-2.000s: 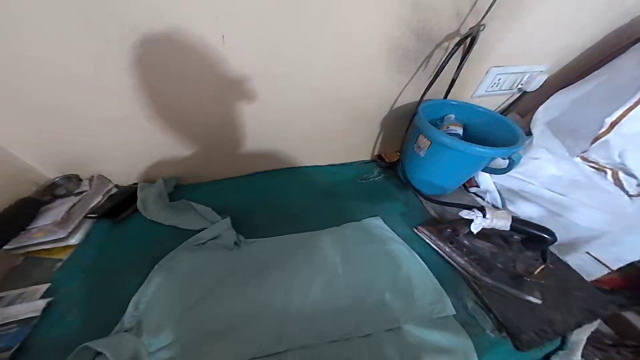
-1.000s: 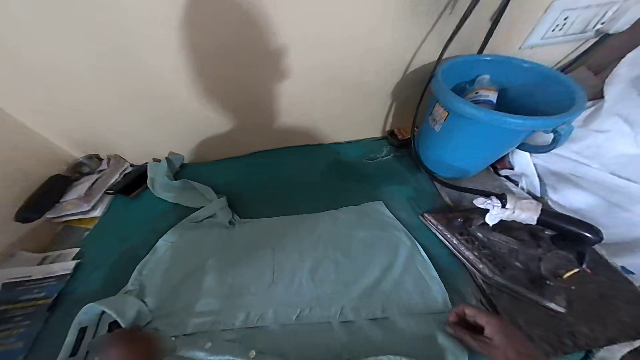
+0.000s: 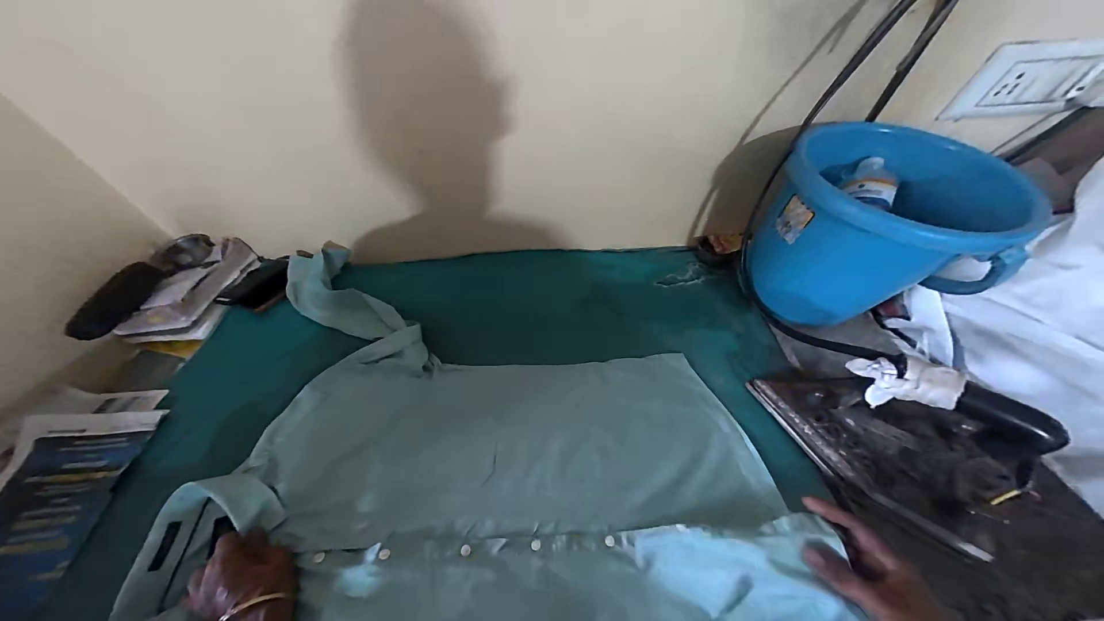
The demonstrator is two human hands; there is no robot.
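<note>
A pale green button-up shirt (image 3: 535, 448) lies spread on a dark green cloth-covered table (image 3: 552, 302), its row of buttons running across the lower part. My left hand (image 3: 244, 576) is at the shirt's collar at lower left, fingers curled down and partly hidden, so its grip is unclear. My right hand (image 3: 871, 561) is at the shirt's lower right edge, thumb and fingers apart; whether it pinches cloth is unclear. To the right, an electric iron with a black handle (image 3: 1013, 418) and white wrapping on its cord end rests on a dark, worn pad (image 3: 914, 483).
A blue plastic bucket (image 3: 862, 259) holding a bottle (image 3: 871, 183) stands at the back right, beside a black cord and white cloth (image 3: 1026, 336). A switchboard (image 3: 1026, 82) is on the wall. Papers (image 3: 185, 297), a dark brush-like object (image 3: 116, 300) and newspapers (image 3: 73, 492) lie at left.
Both hands, out of view two seconds ago, have come in at the bottom and reached the shirt's collar and right edge. The view has tilted and shifted.
</note>
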